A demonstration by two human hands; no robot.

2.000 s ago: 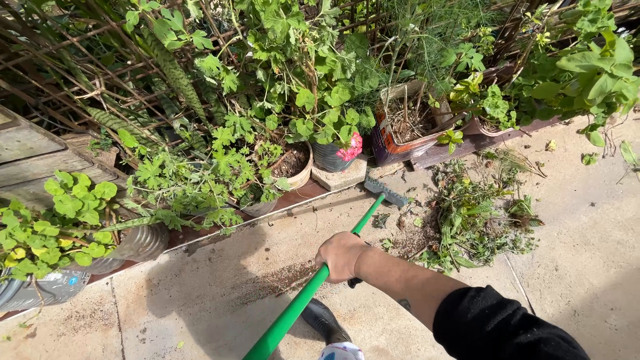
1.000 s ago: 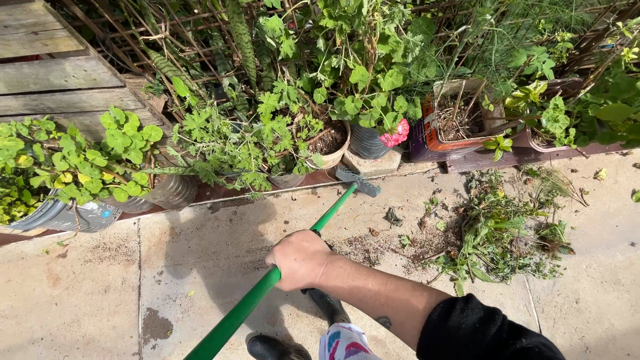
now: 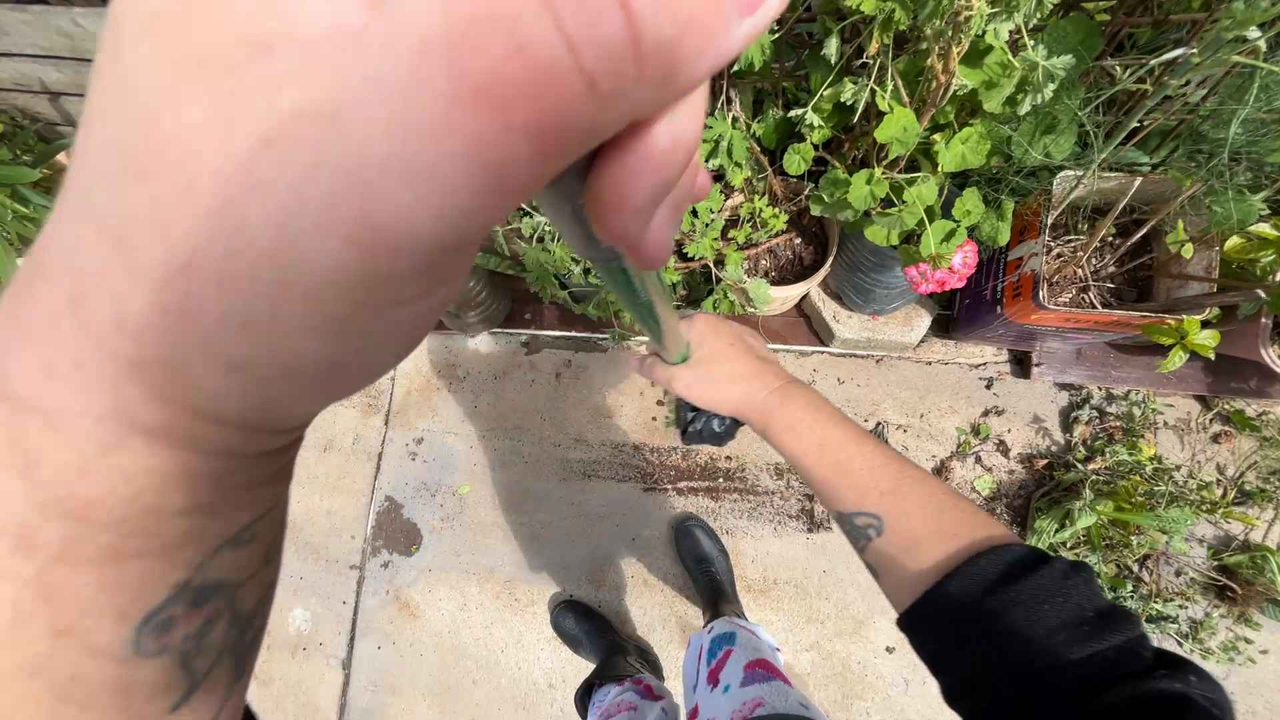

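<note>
My left hand (image 3: 400, 150) is very close to the camera at the upper left, its fingers wrapped around the upper part of a green broom handle (image 3: 630, 280). Lower on the same handle, my right hand (image 3: 715, 365) is closed around it, the arm reaching in from the lower right. The dark head of the broom (image 3: 705, 425) shows just below my right hand, partly hidden by it, over the concrete. Loose soil (image 3: 700, 475) lies in streaks below the head. A heap of pulled plants (image 3: 1130, 500) lies on the concrete at the right.
Along the far edge stand a round pot (image 3: 800, 265), a dark ribbed pot (image 3: 870, 270) on a concrete block (image 3: 870, 325), and an orange and purple planter box (image 3: 1010, 300). Pink flowers (image 3: 942, 268) overhang there. My black boots (image 3: 705, 565) stand on the concrete (image 3: 480, 640).
My left hand, out of view before, now fills the upper left. The handle stands steeper, and the broom head has moved from beside the pots toward my boots.
</note>
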